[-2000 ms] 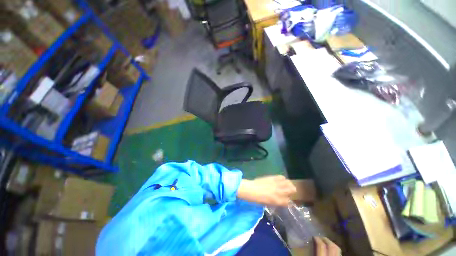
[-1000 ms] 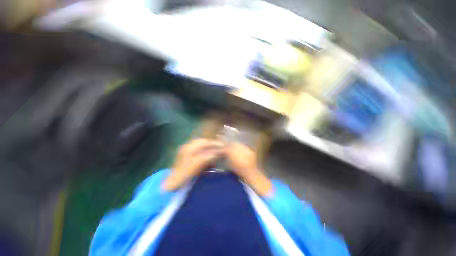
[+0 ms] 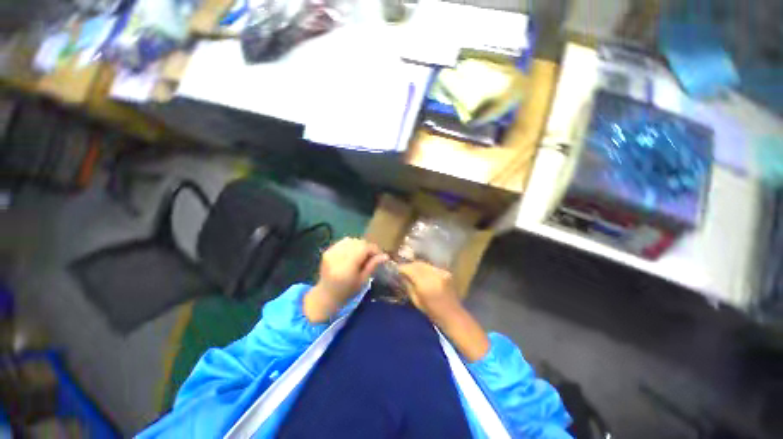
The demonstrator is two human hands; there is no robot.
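A clear plastic bag [image 3: 389, 279] is held over the lap between my two hands; its contents are too blurred to tell. My left hand [image 3: 348, 267] pinches its left side with curled fingers. My right hand [image 3: 429, 287] grips its right side. Just beyond the hands, an open cardboard box [image 3: 475, 257] below the desk edge holds clear bags [image 3: 436, 240]. The counting scale [image 3: 657, 243] stands on the right desk with a pile of shiny blue-silver fasteners [image 3: 648, 150] on its plate.
White sheets [image 3: 365, 111] lie on the desk ahead, with bags of dark and reddish contents [image 3: 283, 26] behind. Yellow-green papers [image 3: 476, 90] lie on a blue tray. A black chair [image 3: 245, 236] stands at the left on the green floor. Desk edges run ahead and right.
The view has swung right from the shelving and chair to the desks and scale. My hands, apart at first, are now close together at the bag over the lap.
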